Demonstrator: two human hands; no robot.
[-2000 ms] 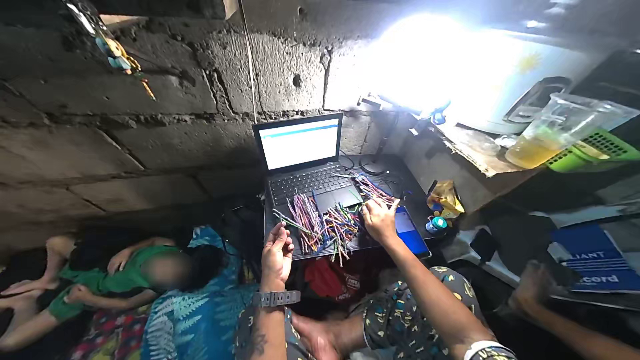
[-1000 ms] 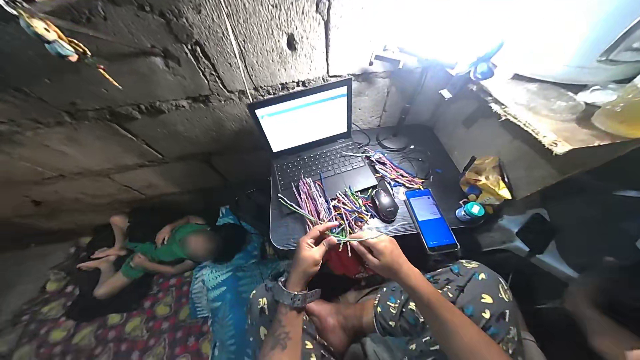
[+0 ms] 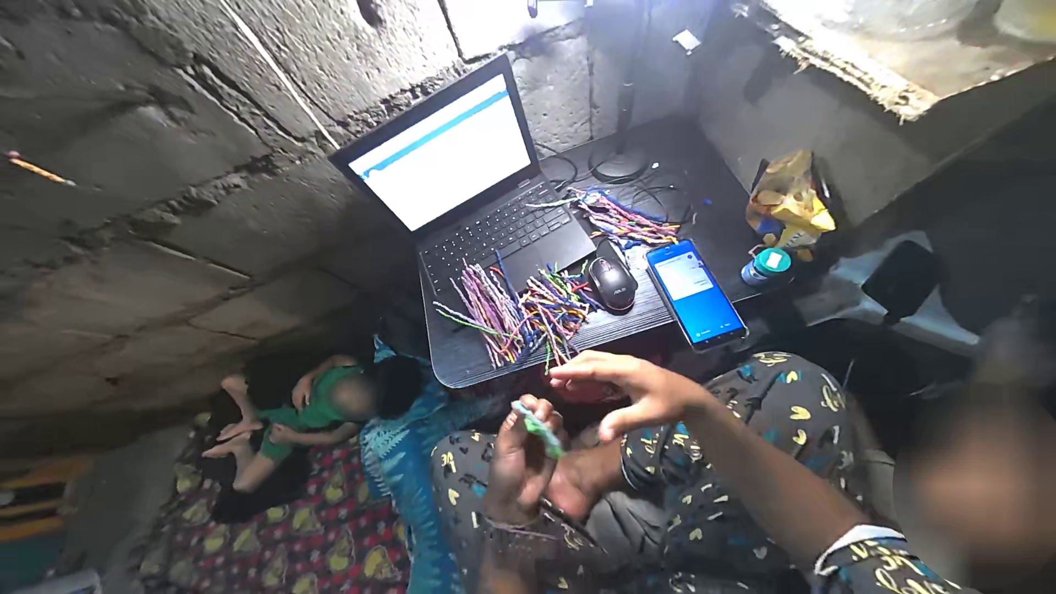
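My left hand [image 3: 528, 458], held over my lap, grips a short green and light-blue twisted strand [image 3: 540, 431] between thumb and fingers. To its right, my right hand [image 3: 631, 392] is held apart with spread fingers and nothing in it. Beyond the hands, at the front of the black desk, lie a bundle of pink and purple strands [image 3: 492, 318] and a tangled multicolored pile [image 3: 554, 309]. A further bundle of colored strands [image 3: 627, 219] lies right of the laptop [image 3: 499, 231]. The strands look like twisted yarn or cord; which, I cannot tell.
A computer mouse [image 3: 613, 283] and a lit smartphone [image 3: 695, 293] lie on the desk [image 3: 452, 370]. Farther right are a small teal-lidded jar [image 3: 766, 266] and a yellow snack bag [image 3: 790, 206]. A person [image 3: 322, 404] lies on a patterned mat at the left. Another person, blurred, is at the right edge.
My hands were together near the desk edge one second ago; they are now apart, the left lower with the strand. The view has shifted closer over the desk.
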